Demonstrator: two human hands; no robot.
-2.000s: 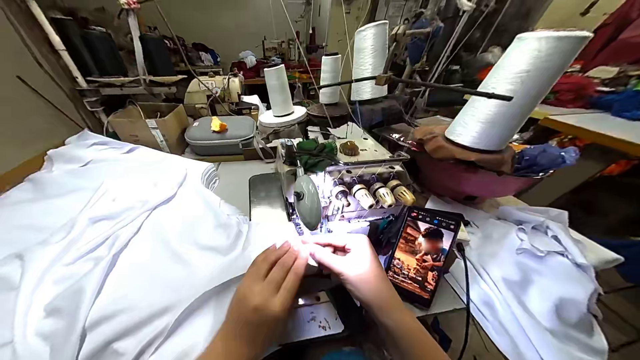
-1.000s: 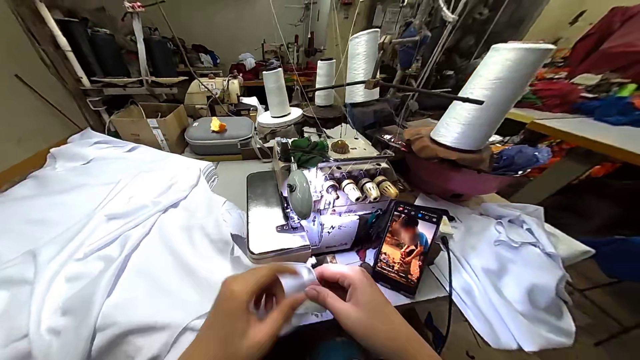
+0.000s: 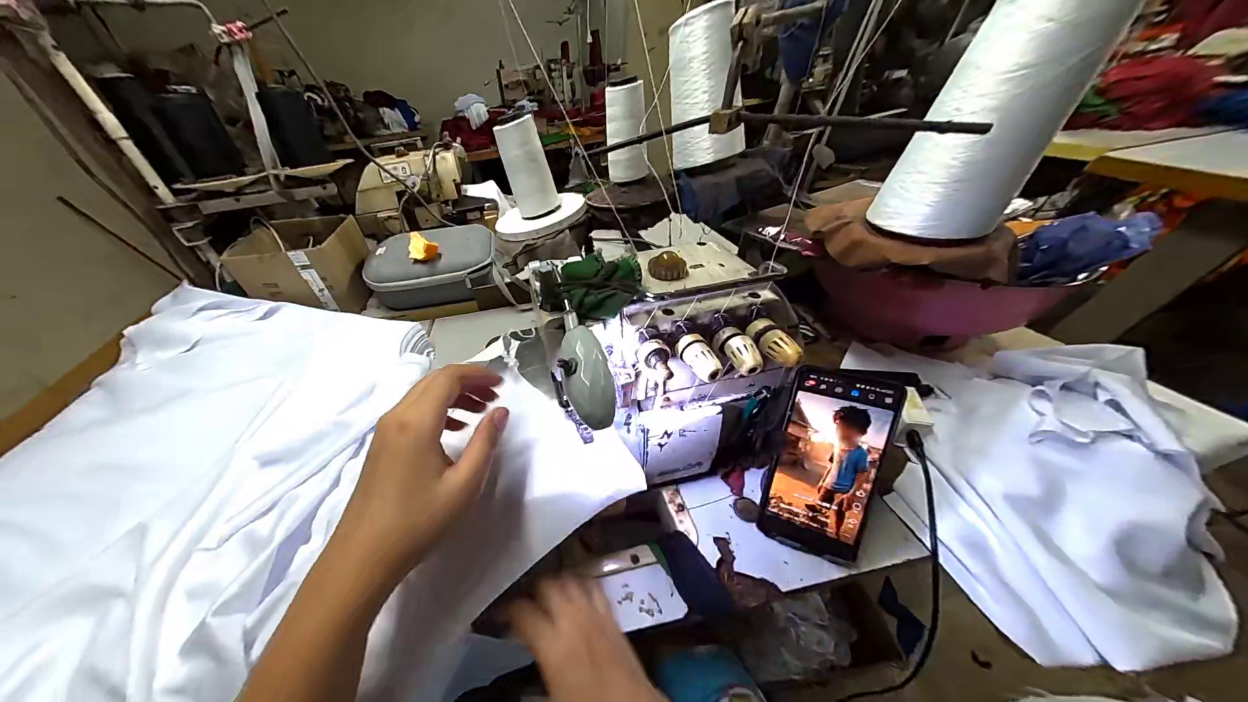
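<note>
My left hand [image 3: 429,468] is raised over the white fabric [image 3: 546,458] beside the sewing machine, thumb and fingers apart; whether it pinches any cloth is unclear. My right hand [image 3: 575,624] is low and blurred at the bottom centre, below the fabric's edge and near a pale plate [image 3: 639,595]; its fingers cannot be made out well. The overlock sewing machine [image 3: 682,429] stands just beyond, its work area lit, with a grey rounded presser part [image 3: 588,380] over the fabric and a row of tension dials [image 3: 736,351].
A large pile of white fabric [image 3: 195,468] covers the left. A lit smartphone [image 3: 829,468] with a cable [image 3: 931,565] leans right of the machine. More white cloth [image 3: 1072,507] lies at right. Thread cones [image 3: 994,117] and a grey case [image 3: 429,268] stand behind.
My hands were together in front of the machine; now they are apart, the left up over the fabric, the right lower down. White fabric now lies over the machine's left plate, which was bare one second ago.
</note>
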